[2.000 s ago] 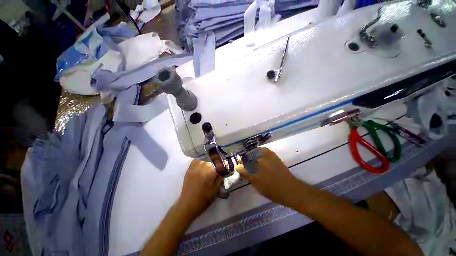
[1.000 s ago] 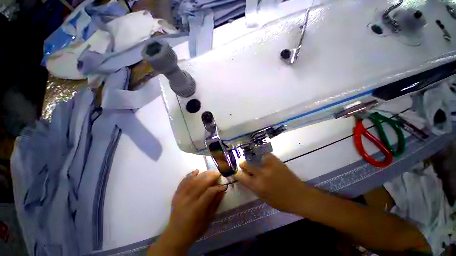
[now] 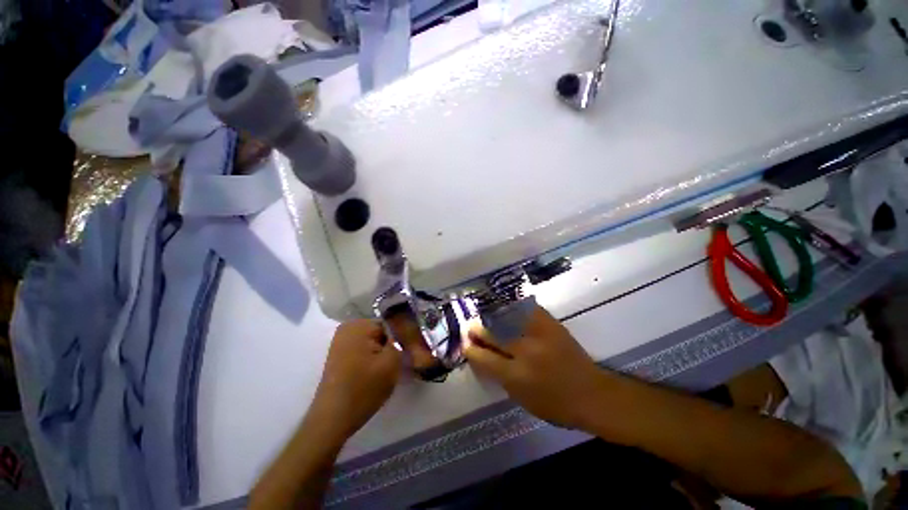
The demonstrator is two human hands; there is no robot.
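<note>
The white sewing machine head (image 3: 478,159) spans the view, with a lit needle area (image 3: 463,314) at its front. My left hand (image 3: 356,371) is curled just left of the needle area, behind the shiny metal thread guard (image 3: 393,289). My right hand (image 3: 538,369) is bent at the right of the needle, its fingertips close to the presser foot. The guard, glare and fingers hide what lies between my fingertips, so I cannot tell whether either hand holds fabric.
Blue-grey fabric strips (image 3: 90,299) lie heaped at the left. White and blue scraps (image 3: 110,90) are at the upper left. Scissors with red and green handles (image 3: 742,289) lie at the right. A ruler strip (image 3: 438,453) runs along the front edge. A grey ribbed post (image 3: 324,159) stands on the head.
My left hand was flatter with its fingers extended a second ago and is now curled, a little further left. My right hand stays beside the needle. The camera view has shifted slightly.
</note>
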